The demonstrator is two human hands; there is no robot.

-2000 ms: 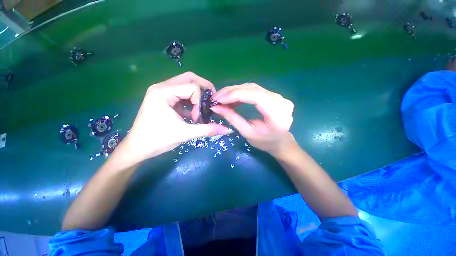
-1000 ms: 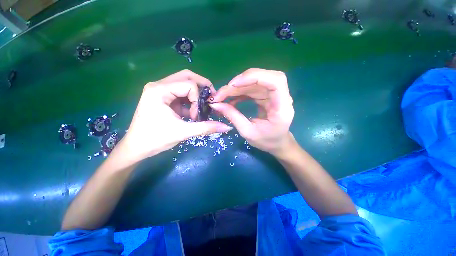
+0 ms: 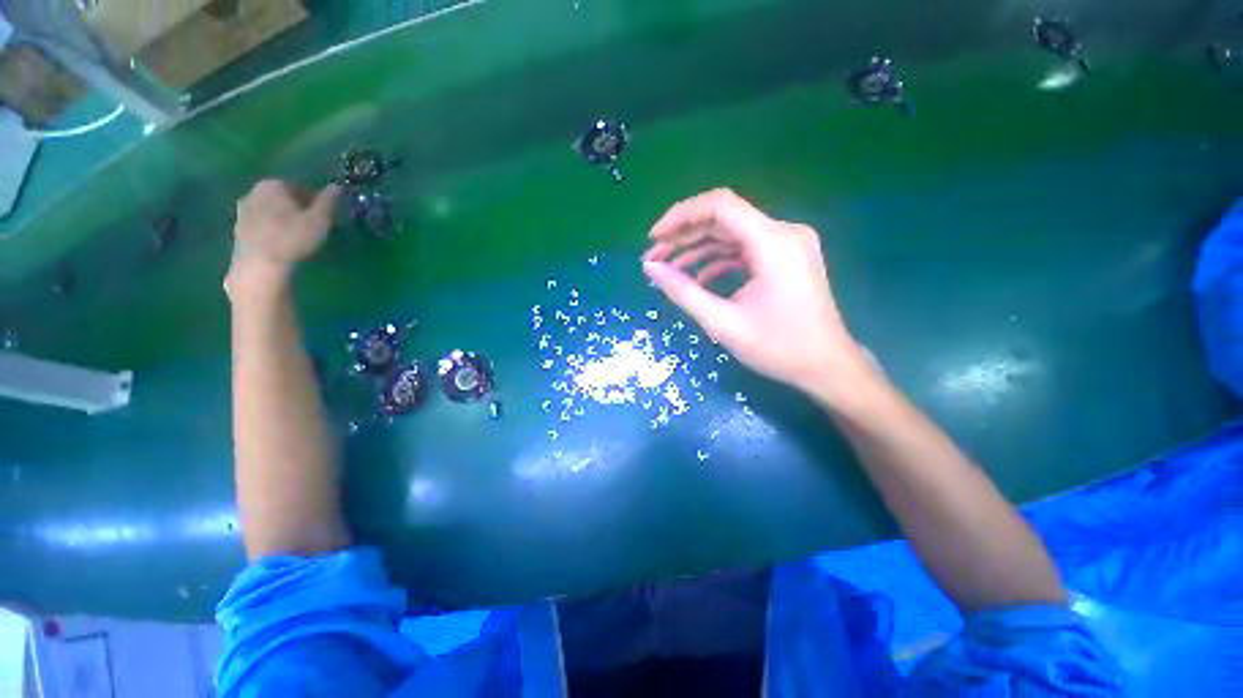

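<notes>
My left hand (image 3: 289,225) is stretched out to the far left, blurred. Its thumb tip is beside two round black assemblies (image 3: 368,209) that lie close together on the green surface; it appears to hold nothing. My right hand (image 3: 747,280) hovers just above and right of the clip pile, fingers curled and thumb apart, with no part visible in it. The pile of tiny pale clips (image 3: 620,368) lies loose in front of me. Three more round black assemblies (image 3: 466,375) lie grouped left of the pile, with short shiny tabs.
Several round black assemblies (image 3: 604,141) lie spaced along the far side of the green surface (image 3: 845,464). A pale metal bracket (image 3: 66,383) reaches in at left. A brown cardboard box (image 3: 205,34) is at far left. Another person's blue sleeve (image 3: 1220,300) shows at right.
My hands have parted. My left hand has moved from the centre to the far left, and the assembly is no longer between my hands. The view has shifted left, and the clip pile is uncovered.
</notes>
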